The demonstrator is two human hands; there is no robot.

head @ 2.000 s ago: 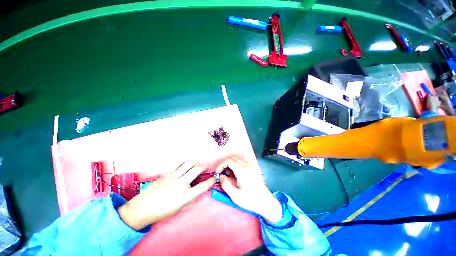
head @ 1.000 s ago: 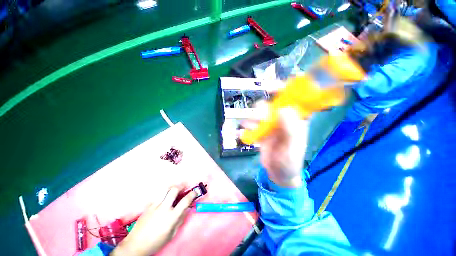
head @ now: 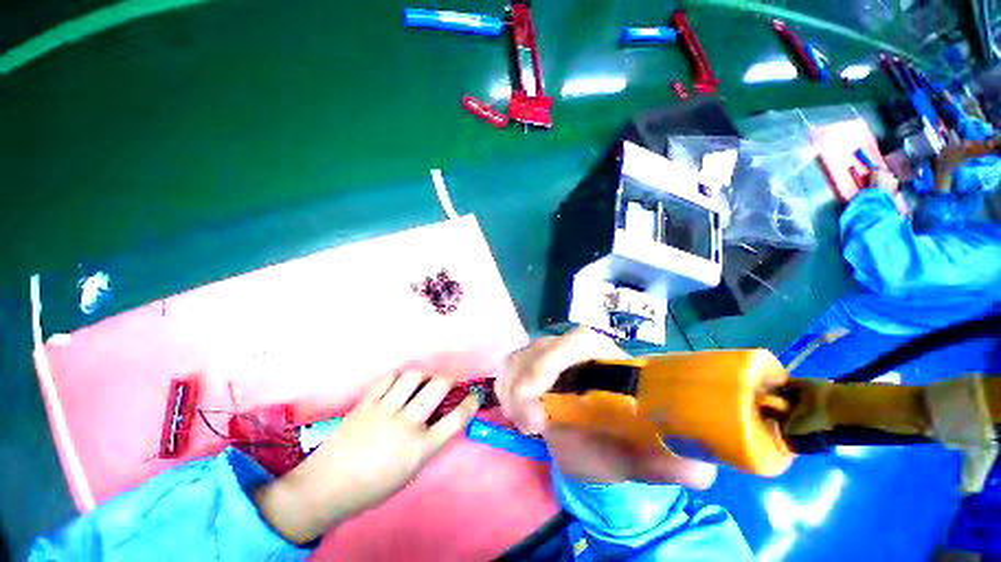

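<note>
My left hand (head: 368, 448) is closed over the red housing (head: 452, 405) on the pink mat (head: 143, 340). My right hand (head: 560, 395) grips the orange electric screwdriver (head: 703, 404), held roughly level. Its tip end is beside the dark end of the housing, hidden by my right fingers, so contact cannot be told. A blue battery pack (head: 507, 439) lies beside the housing, partly under my right hand. A small red cover (head: 178, 417) lies at the mat's left, with thin wires near it.
A pile of small dark parts (head: 439, 291) lies on the mat. The white-topped screw feeder (head: 670, 225) stands right of it, with a clear plastic bag (head: 768, 198) behind. More red housings (head: 527, 66) with blue packs lie further back. Another worker's blue sleeve (head: 922, 253) is at right.
My right hand let go at the housing, took the screwdriver at the feeder and brought it back left to the housing's dark end. My left hand stayed on the housing. The view shifted.
</note>
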